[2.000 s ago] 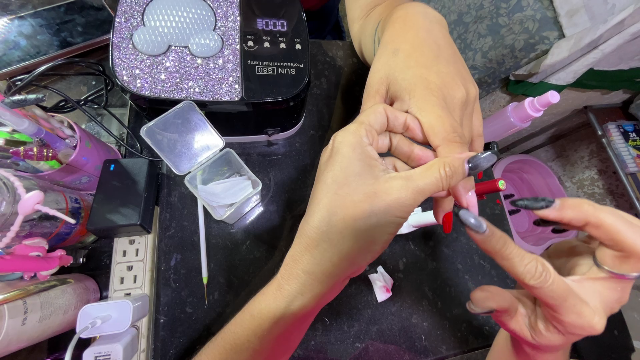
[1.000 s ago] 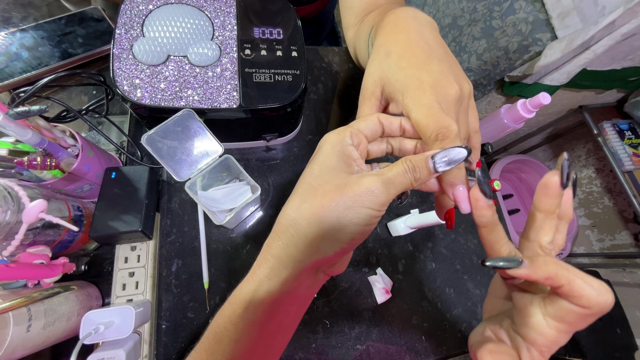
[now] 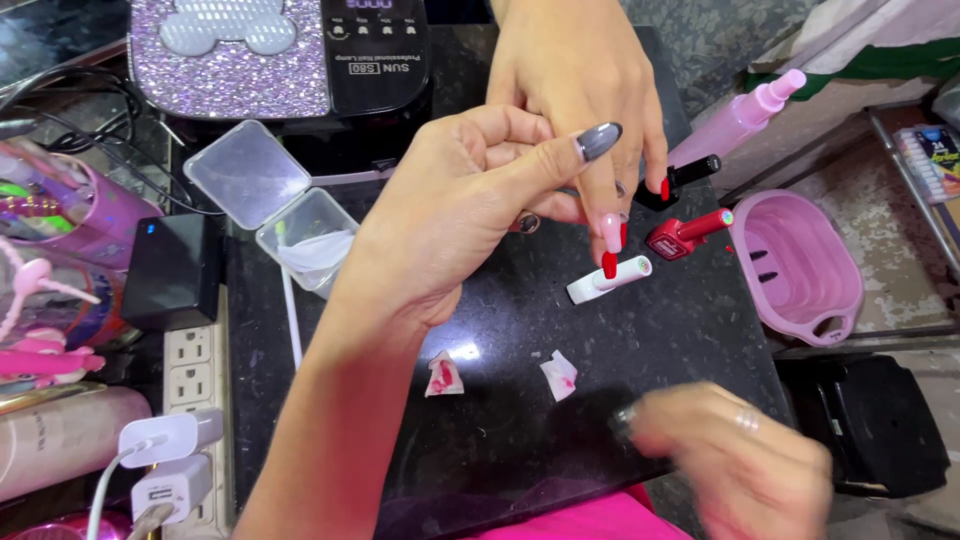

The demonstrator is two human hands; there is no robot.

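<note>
My left hand [image 3: 465, 195], with long dark nails, holds the fingers of another person's hand [image 3: 592, 97] above the black table. That hand has red nails and one pink nail. Just below its fingertips lies a white nail polish bottle [image 3: 609, 279], with a red polish bottle [image 3: 688, 232] and a black-capped bottle [image 3: 682, 180] to the right. My right hand [image 3: 739, 457] is blurred at the lower right, fingers curled; whether anything is in it cannot be told. Two small red-stained wipe pieces, one on the left [image 3: 445, 375] and one on the right [image 3: 560, 375], lie on the table.
A glittery nail lamp [image 3: 375, 82] stands at the back. An open clear plastic box [image 3: 307, 240] with white wipes and a thin white stick [image 3: 291, 315] are left of my forearm. A pink spray bottle [image 3: 731, 127] and pink basket [image 3: 799, 262] are at right, a power strip [image 3: 189, 364] at left.
My right hand has moved away from the other person's fingers, down toward the near table edge. My left hand still holds them. A second stained wipe piece and more of the polish bottles now show.
</note>
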